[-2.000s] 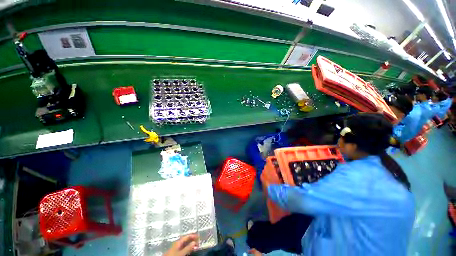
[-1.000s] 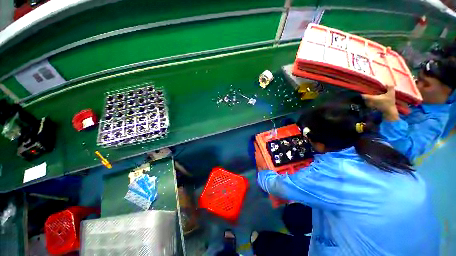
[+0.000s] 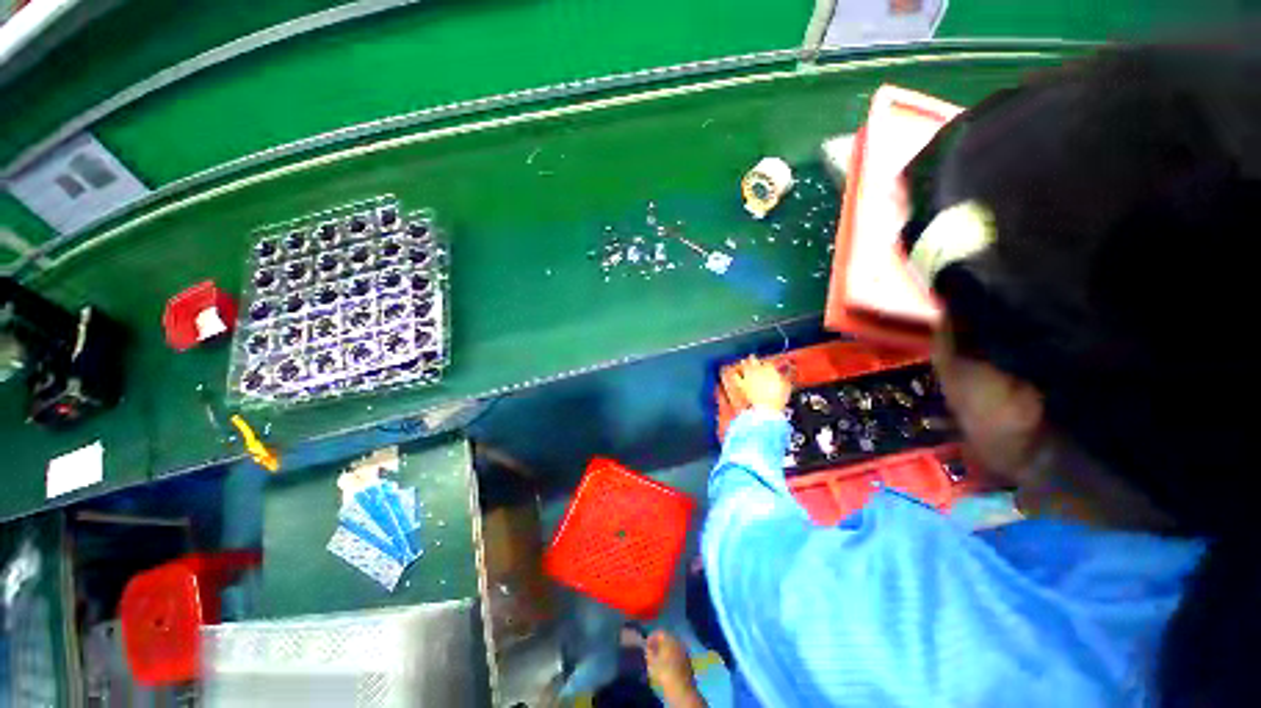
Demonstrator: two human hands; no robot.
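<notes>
A small blurred hand, apparently my right hand [image 3: 671, 661], shows at the bottom edge; whether it holds anything cannot be told. My left hand is not in view. Nearest in front, a green side table [image 3: 297, 546] carries fanned blue-and-white strips [image 3: 378, 530] and a stack of whitish clear blister trays [image 3: 346, 657], cut off by the bottom edge. On the green bench [image 3: 533, 325], a clear blister tray of dark round units [image 3: 339, 297] stands behind it. A yellow air gun [image 3: 255, 441] lies at the bench edge.
A person in a blue smock [image 3: 885, 595] fills the right, one hand on an orange-red tray [image 3: 844, 491] with a black insert. Red stools [image 3: 622, 537] stand beside the side table. The bench holds a red bin [image 3: 191, 311], black fixture [image 3: 76, 367], white roll [image 3: 766, 184] and loose parts.
The view has shifted closer to the neighbouring person, whose head now covers the upper right. My left hand, seen over the blister stack two seconds ago, is gone. A hand appears at the bottom.
</notes>
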